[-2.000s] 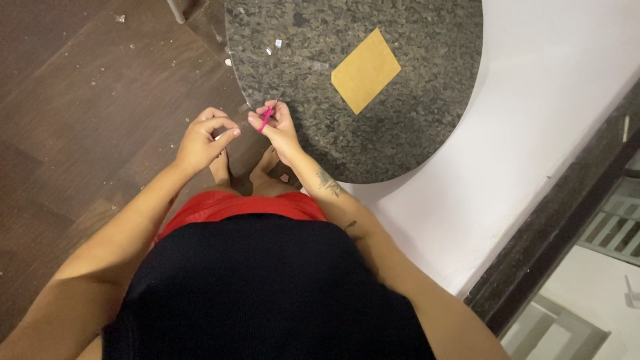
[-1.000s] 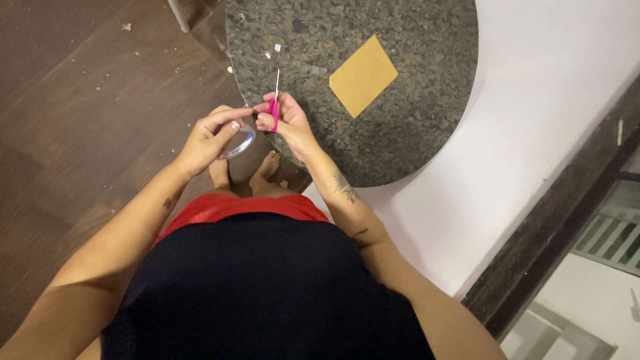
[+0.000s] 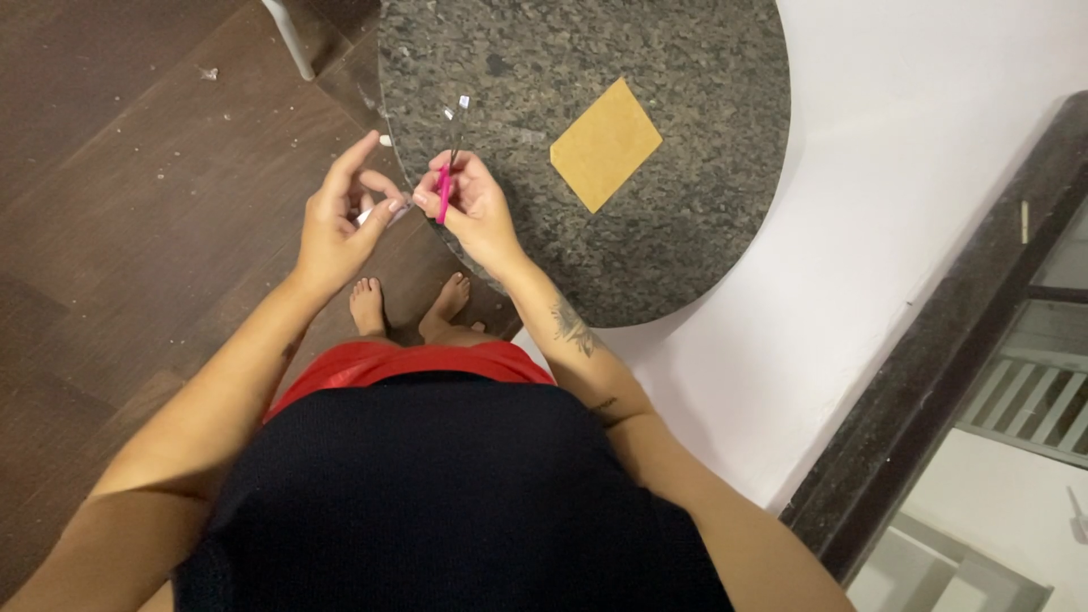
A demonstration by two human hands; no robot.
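My left hand [image 3: 344, 217] holds a small roll of clear tape [image 3: 374, 214], seen nearly edge-on and mostly hidden by the fingers. Close to its right, my right hand [image 3: 472, 204] grips scissors with pink handles [image 3: 444, 194], their blades pointing away from me over the table edge. The fingertips of both hands nearly meet. A tan paper envelope [image 3: 605, 144] lies flat on the round granite table [image 3: 680, 255], right of the scissors. Small whitish scraps [image 3: 463, 102] are near the blade tips, and a faint clear strip [image 3: 529, 135] lies left of the envelope.
A white wall [image 3: 850, 187] borders the table on the right, with a dark stone ledge [image 3: 901, 374] beyond. A pale furniture leg [image 3: 291, 41] stands at the upper left. Bits of debris [image 3: 208, 74] dot the brown floor. My bare feet [image 3: 367, 304] are below the table edge.
The tape roll, seen as a clear ring one second ago, now shows nearly edge-on. My left hand's fingers have spread and its index finger has lifted away from my right hand.
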